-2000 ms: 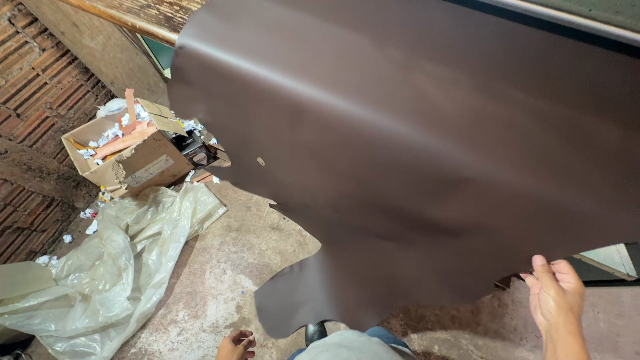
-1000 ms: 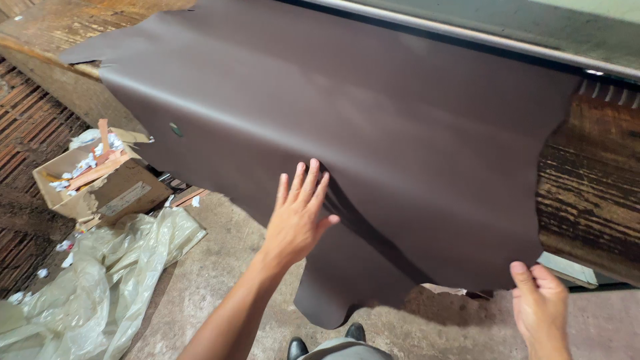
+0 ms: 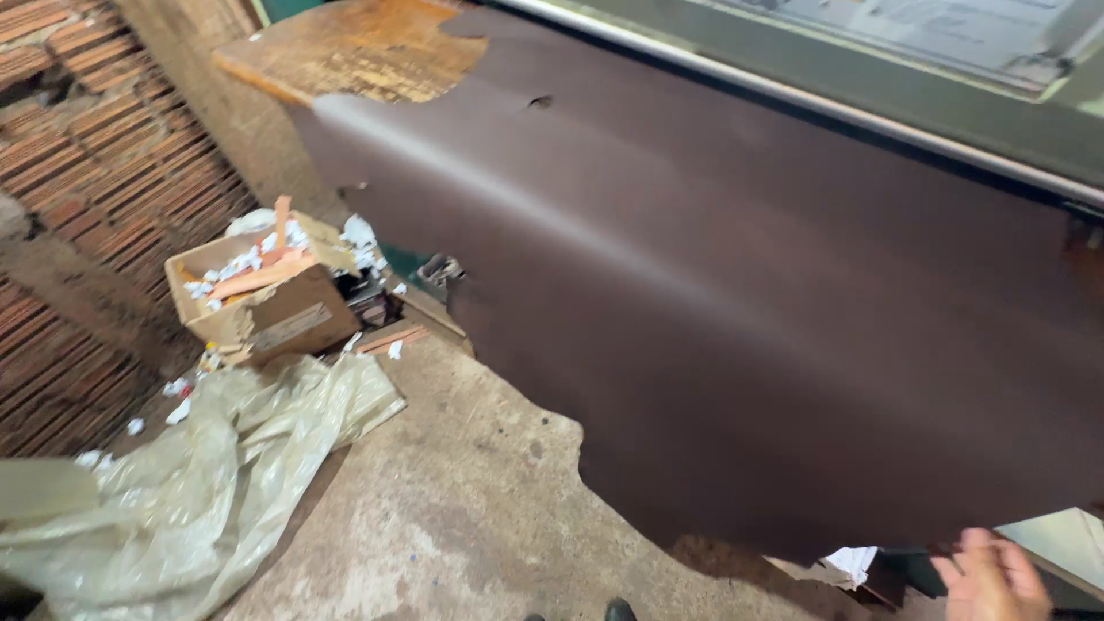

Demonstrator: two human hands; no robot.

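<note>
A large dark brown leather hide (image 3: pixel 690 285) with an irregular outline lies over a worn wooden table (image 3: pixel 371 52) and hangs down over its front edge. Small holes show near its left end. My right hand (image 3: pixel 992 573) is at the hide's lower edge, at the bottom right; it is blurred, and whether the fingers pinch the leather cannot be told. My left hand is out of the frame.
A torn cardboard box (image 3: pixel 285 319) of scraps and crumpled paper stands by the brick wall (image 3: pixel 86 164). Translucent plastic sheeting (image 3: pixel 233 448) lies on the concrete floor (image 3: pixel 431 483). Behind the hide runs a machine's metal edge bar (image 3: pixel 776 86).
My left hand, which lay on the hide one second ago, has left the view. The hide's left end has shifted, baring more wood there, and its front fold is gone.
</note>
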